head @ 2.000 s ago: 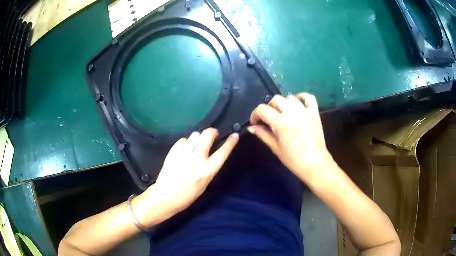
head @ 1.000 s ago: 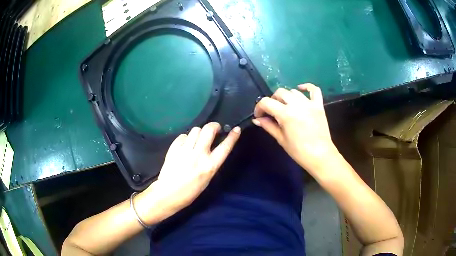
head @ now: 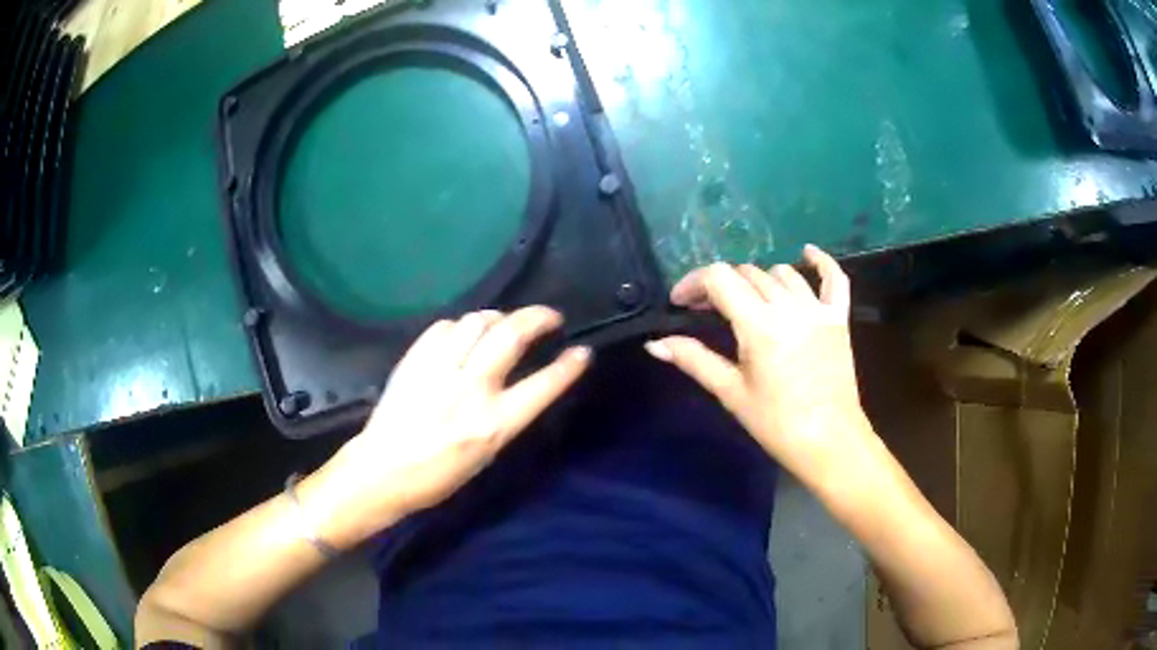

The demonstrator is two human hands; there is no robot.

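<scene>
A square black plastic frame (head: 590, 248) with a large round opening and small studs near its rim lies on the green bench, its near edge overhanging towards my dark blue clothing. My left hand (head: 463, 394) is on the near edge, thumb below and fingers on top, gripping it. My right hand (head: 774, 343) is just beyond the near right corner, thumb and fingers apart. No sealing strip can be told apart from the dark rim.
The green bench (head: 812, 140) ends at a near edge. A stack of black frames (head: 38, 152) stands at the left. Another black frame (head: 1091, 76) lies at the far right. A pale dotted sheet (head: 317, 15) is behind the frame. A brown cardboard box (head: 1015, 457) is below right.
The frame has turned, so its near edge lies flatter and its right corner has come lower. My right hand has opened and come off the edge. My left hand has shifted slightly left.
</scene>
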